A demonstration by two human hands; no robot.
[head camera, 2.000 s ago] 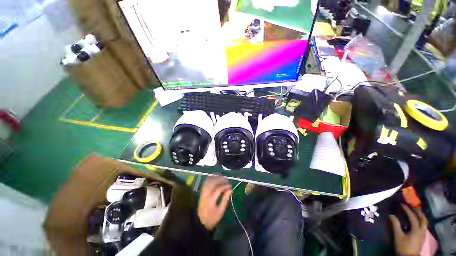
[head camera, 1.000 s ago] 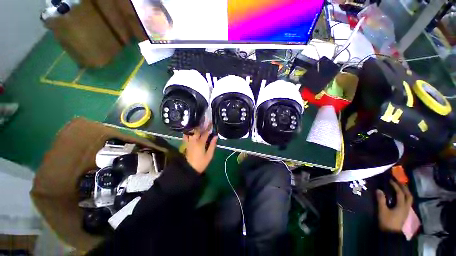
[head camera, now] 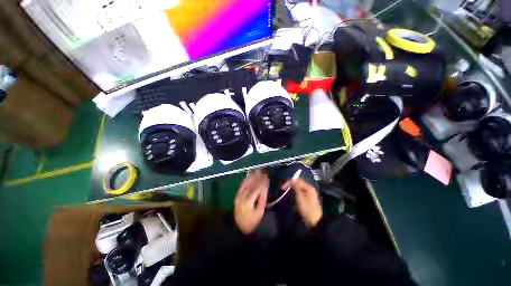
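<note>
My right hand (head camera: 307,202) is above my lap, below the bench edge, with its fingertips closed on a thin white cable (head camera: 282,196). A small pale end sticks up from those fingertips. My left hand (head camera: 251,202) is just to the left, blurred, with its fingers bent close to the cable; whether it grips the cable cannot be told. Three white dome cameras with black ball faces stand in a row on the bench: a left one (head camera: 167,146), a middle one (head camera: 223,134) and a right one (head camera: 272,119).
A yellow tape roll (head camera: 120,179) lies at the bench's left. An open carton (head camera: 67,240) of cameras is at lower left. The keyboard (head camera: 190,89) and monitor (head camera: 227,42) are behind the cameras. A black printer (head camera: 392,70), pink note (head camera: 437,167) and more cameras (head camera: 476,139) are at right.
My right hand has left the mouse area and come to my lap, onto the cable. My left hand has moved from the left camera to beside it. The view has turned to the right.
</note>
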